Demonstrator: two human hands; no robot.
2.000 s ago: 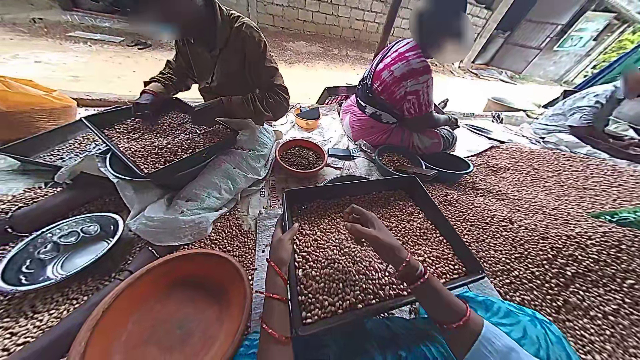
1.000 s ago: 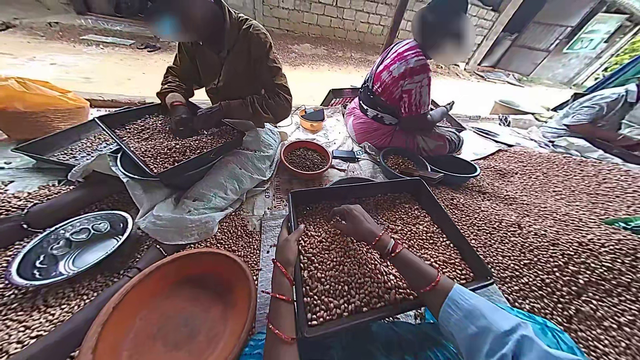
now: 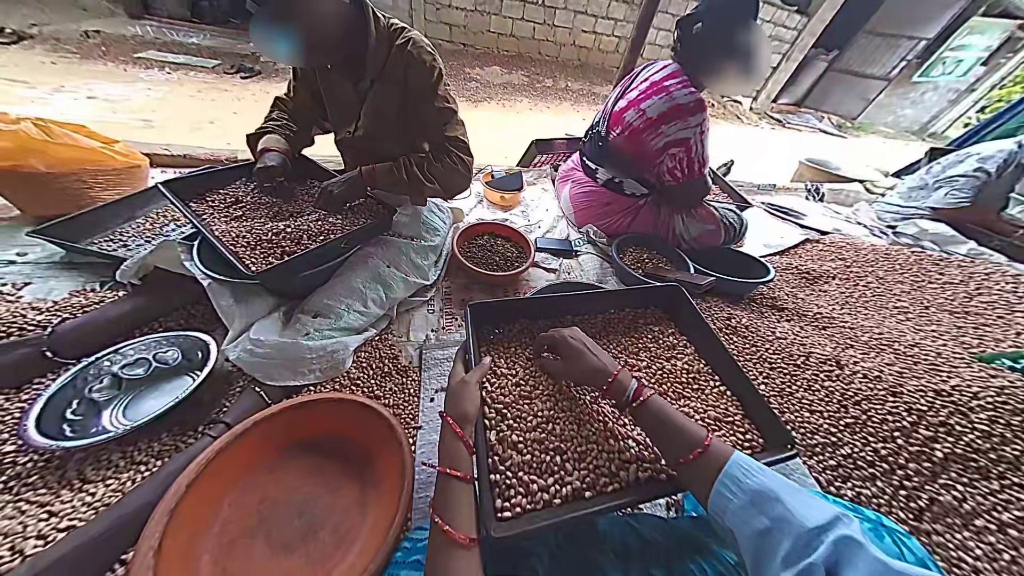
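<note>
A black rectangular tray (image 3: 740, 380) of brown nuts or seeds (image 3: 576, 448) lies tilted over my lap. My left hand (image 3: 466, 388) grips its left rim, thumb on top and the other fingers hidden behind the side. Toward the upper left of the tray, my right hand (image 3: 570, 354) touches the nuts with bent fingers; whether it pinches any is hidden. Red bangles circle both my wrists. An orange-brown clay bowl (image 3: 280, 488) stands left of my left forearm.
Loose nuts (image 3: 896, 384) are heaped on the right. A patterned metal basin (image 3: 120, 388) lies left. Beyond my tray stand a red bowl (image 3: 494, 250) of dark pieces and black basins (image 3: 732, 270). One co-worker (image 3: 360, 104) handles another tray (image 3: 272, 212); a second (image 3: 652, 152) sits ahead.
My right hand has moved from above the tray's middle down to the nuts at its upper left. My left hand stays on the left rim.
</note>
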